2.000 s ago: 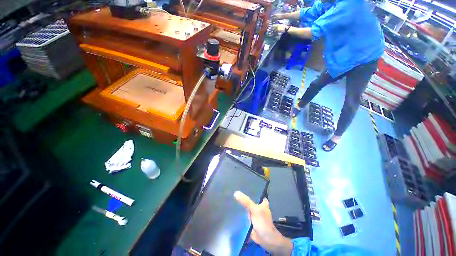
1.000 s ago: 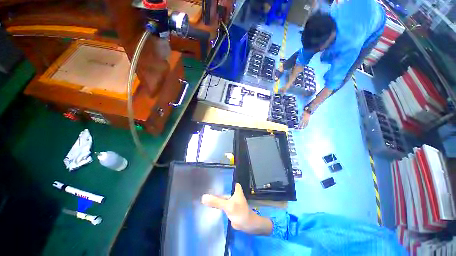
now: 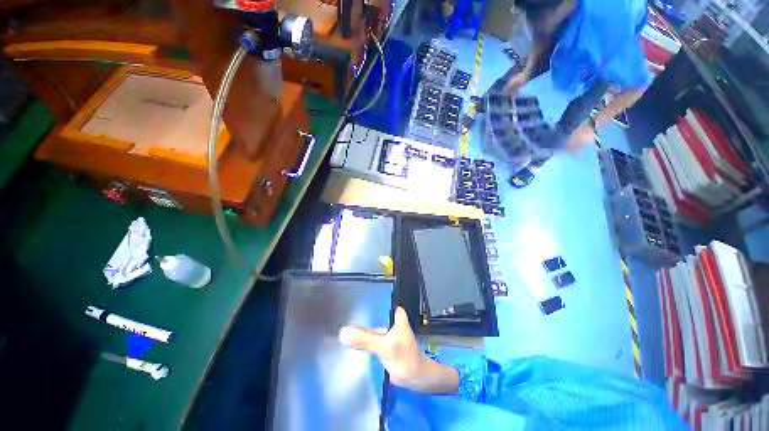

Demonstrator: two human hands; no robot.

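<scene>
A tablet-size display panel with a black frame and a grey, glossy face is held over the lap, its lower end cut off by the picture's bottom edge. My right hand grips its right edge, with the thumb lying on the face. My left hand is not in view. A black foam tray with a dark panel in it lies just beyond my right hand. Another bright panel lies to its left, behind the held panel.
On the green bench lie a white cloth, a dropper bottle, a paint marker, a blue pick and a white-wrapped knife. An orange press with a hose stands behind. A person holds a tray at the aisle.
The held panel has swung upright and towards me, and the view has shifted right and down. The other person has bent down and lifted a tray from the floor.
</scene>
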